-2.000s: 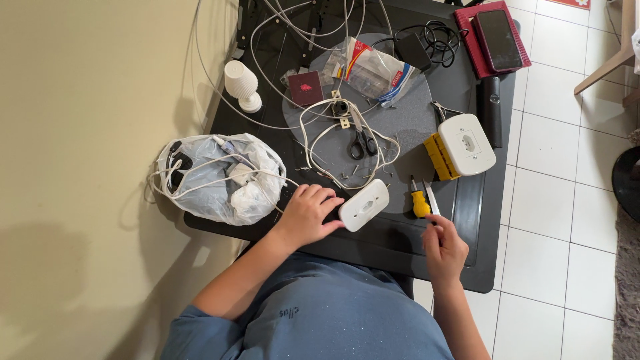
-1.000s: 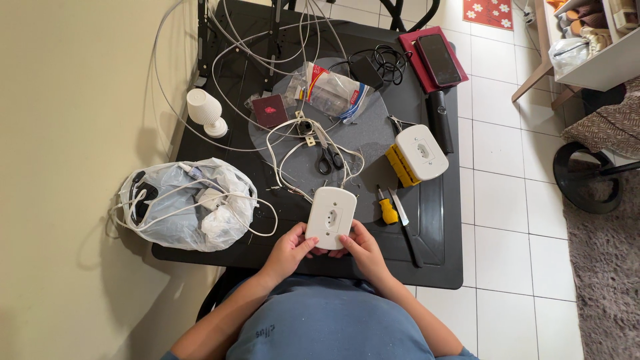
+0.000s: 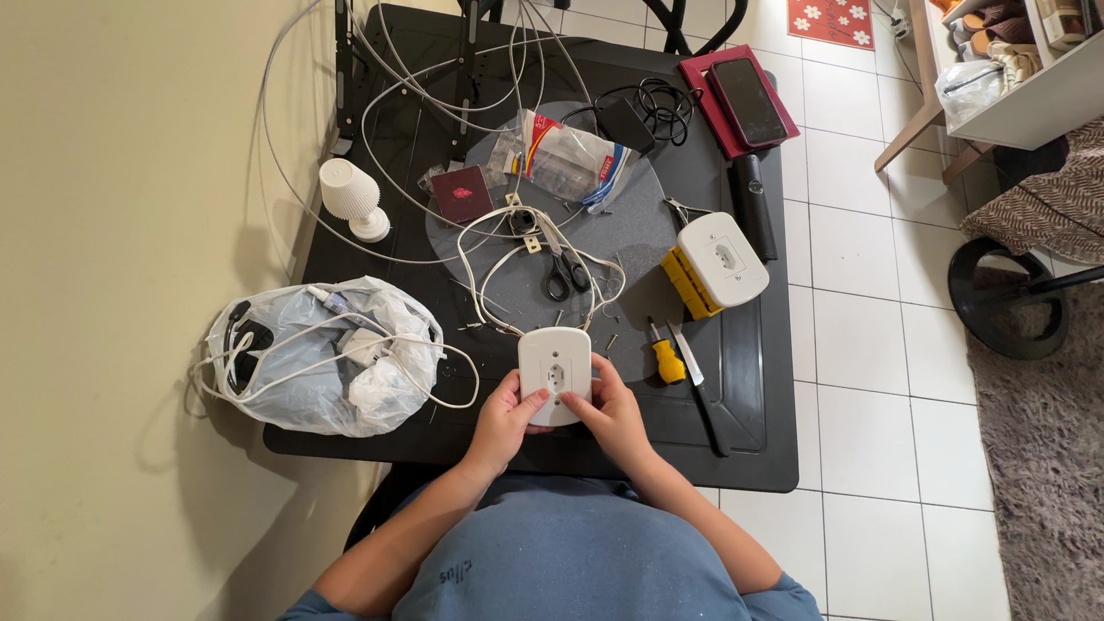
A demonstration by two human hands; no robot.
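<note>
Near the front edge of the black table, my left hand (image 3: 507,418) and my right hand (image 3: 611,412) grip a white power outlet faceplate (image 3: 555,354) from both sides, thumbs on its lower front. White cable (image 3: 473,280) loops just beyond it, around a mounting bracket with a black module (image 3: 522,222). Black-handled scissors (image 3: 567,278) lie within the loops. To the right are a yellow-handled screwdriver (image 3: 668,358) and a knife with a black handle (image 3: 709,414). Another white outlet plate (image 3: 723,259) leans on a yellow electrical box (image 3: 687,283).
A plastic bag with cables (image 3: 323,405) sits at left, a small white lamp (image 3: 354,198) behind it. Loose screws (image 3: 612,341), a plastic package (image 3: 569,159), a dark red booklet (image 3: 461,192), a black adapter (image 3: 627,125) and a phone (image 3: 746,99) lie farther back.
My right hand has moved from beside the screwdriver to the outlet plate, which my left hand alone touched two seconds ago. The plate now stands more upright in view, between both hands.
</note>
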